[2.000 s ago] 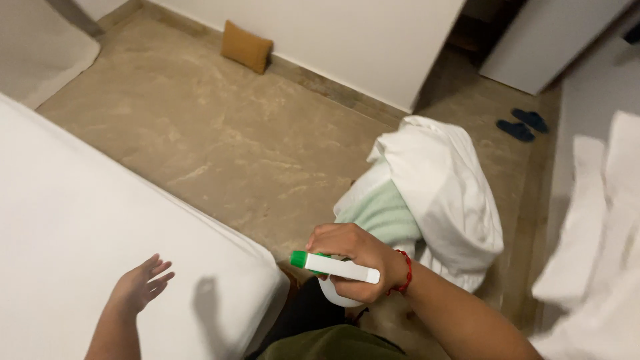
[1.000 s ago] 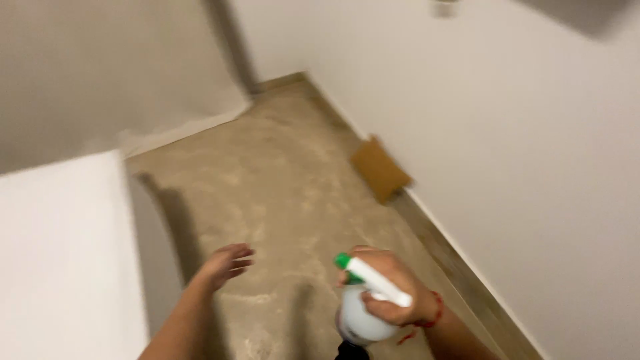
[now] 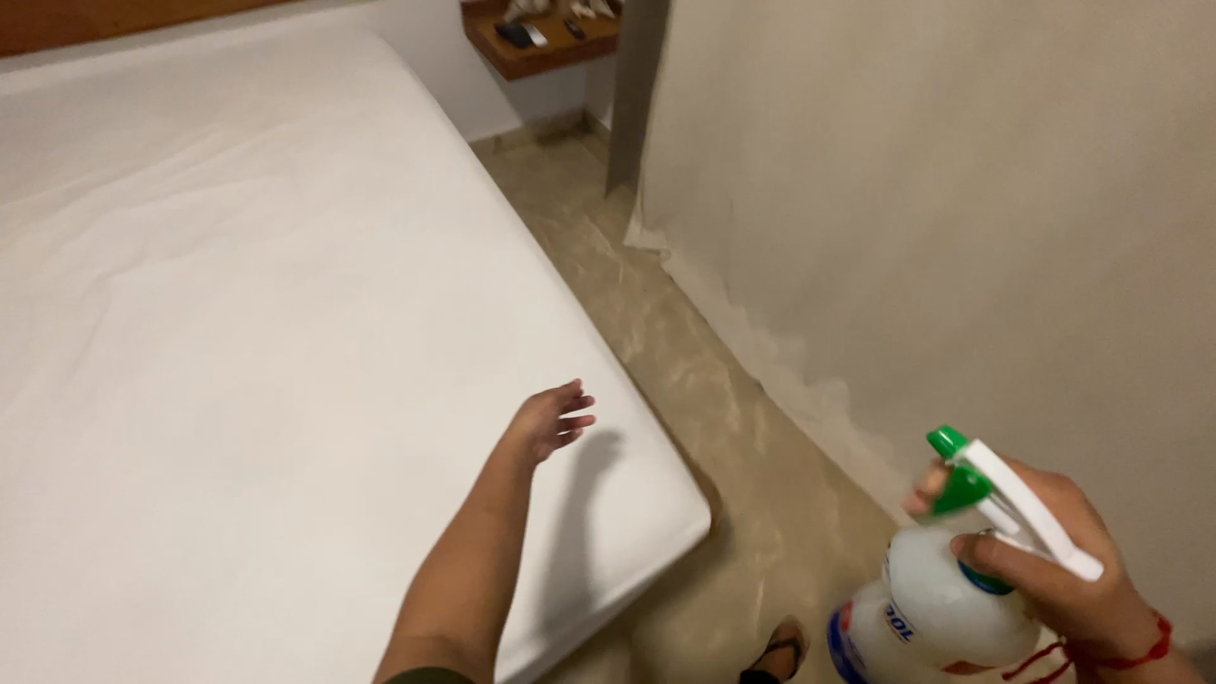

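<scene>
My right hand (image 3: 1064, 560), with a red string bracelet at its wrist, grips the neck of a white spray bottle (image 3: 950, 608) at the lower right. The bottle has a white and green trigger head (image 3: 1021, 503) and a label that bears writing. Over the corner area of a bed with a white fitted sheet (image 3: 285, 332), my left hand (image 3: 553, 421) hovers with its fingers apart and nothing in them. Its shadow falls on the sheet beside it.
A strip of tiled floor (image 3: 684, 351) runs between the bed and a long beige curtain (image 3: 912, 218). A wooden wall shelf (image 3: 532, 62) with small items is at the top. My sandaled foot (image 3: 784, 646) shows at the bottom.
The view has swung a lot to the bed and the curtain; the brown cushion on the floor is out of view. The spray bottle has stayed in my right hand.
</scene>
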